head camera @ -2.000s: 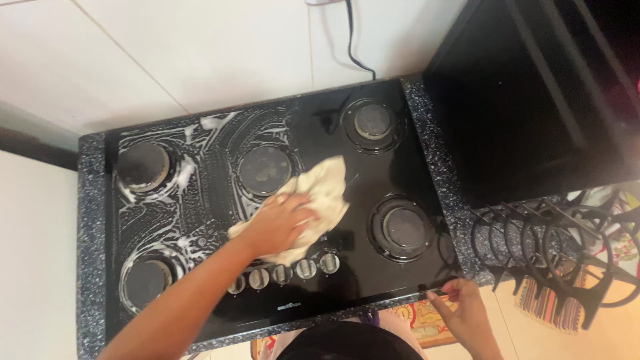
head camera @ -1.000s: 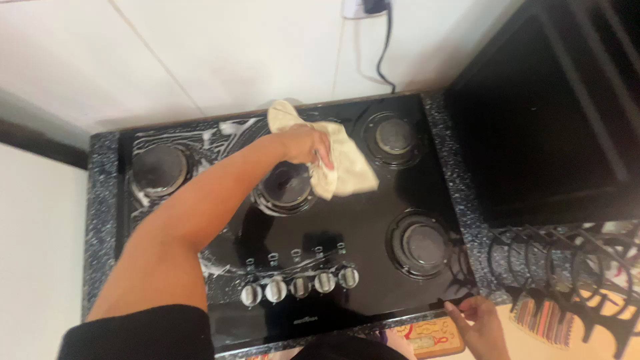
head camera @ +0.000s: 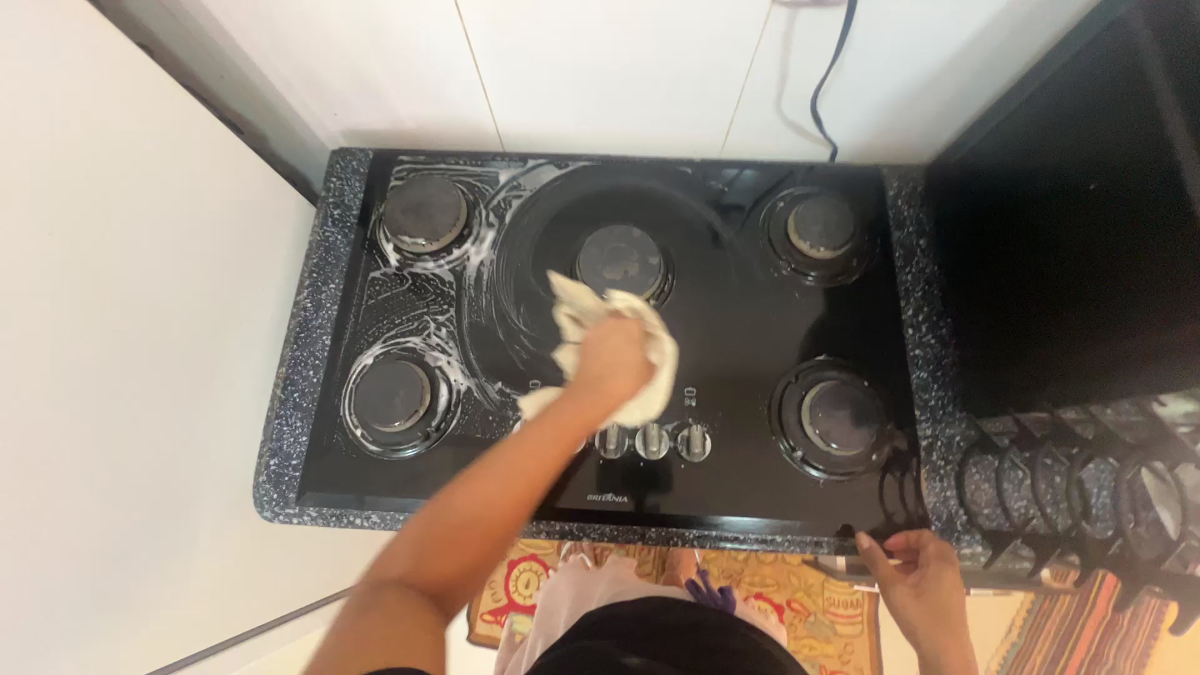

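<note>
My left hand presses a crumpled cream cloth on the black glass cooktop, just in front of the centre burner and behind the control knobs, partly covering them. White foam rings the rear left burner and front left burner; thin wet streaks curve across the glass between them and the centre. The rear right burner and front right burner have little foam around them. My right hand touches the cooktop's front right corner with its thumb, holding nothing.
Speckled stone counter borders the cooktop. Black pan supports lie at the right, below a large dark appliance. A dark cable hangs along the white tiled wall. A patterned mat lies on the floor.
My left hand and the cloth have moved from behind the centre burner toward the knobs. Foam seen around the centre burner two seconds ago is mostly gone. My right hand remains near the front right corner.
</note>
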